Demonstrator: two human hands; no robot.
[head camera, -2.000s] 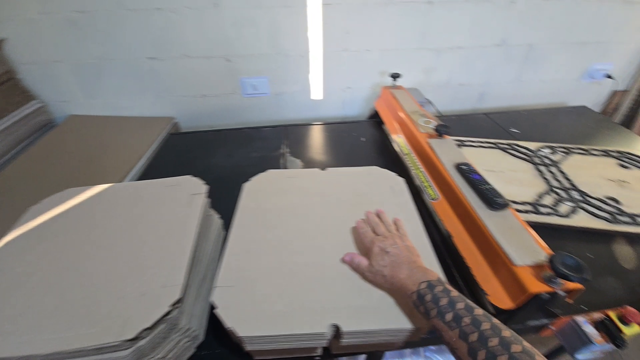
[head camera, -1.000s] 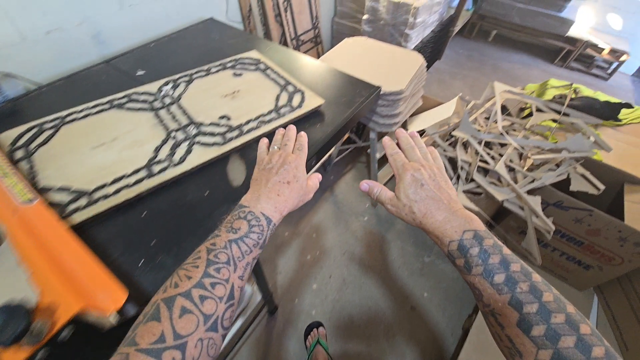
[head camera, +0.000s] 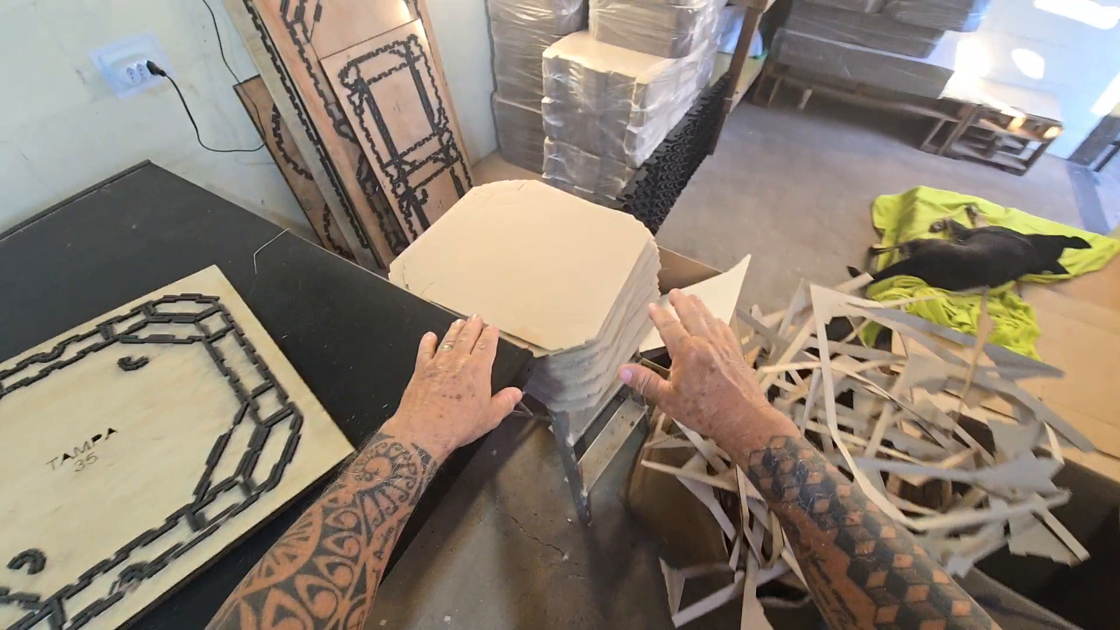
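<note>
My left hand (head camera: 455, 381), a ring on one finger, is spread palm down at the corner of the black table (head camera: 341, 350); whether it touches the top I cannot tell. My right hand (head camera: 700, 372) is spread beside the right side of a stack of cut cardboard sheets (head camera: 534, 262) with clipped corners, near a loose pale cardboard piece (head camera: 717, 293). Neither hand holds anything. The stack rests on a metal-framed stand (head camera: 604, 446) just past the table's corner. A plywood die board (head camera: 131, 420) with black strips lies on the table at the left.
Cardboard offcuts (head camera: 910, 411) heap up in a box at the right. Beyond them a black dog (head camera: 980, 254) lies on a yellow-green cloth (head camera: 910, 210). More die boards (head camera: 394, 131) lean by the wall, near plastic-wrapped bundles (head camera: 604, 96) and a plugged-in cable (head camera: 188, 114).
The view has swung right from the orange machine to the sheet stack. My left hand, out of view two seconds ago, is in view. Both hands are nearer the stack than one second ago.
</note>
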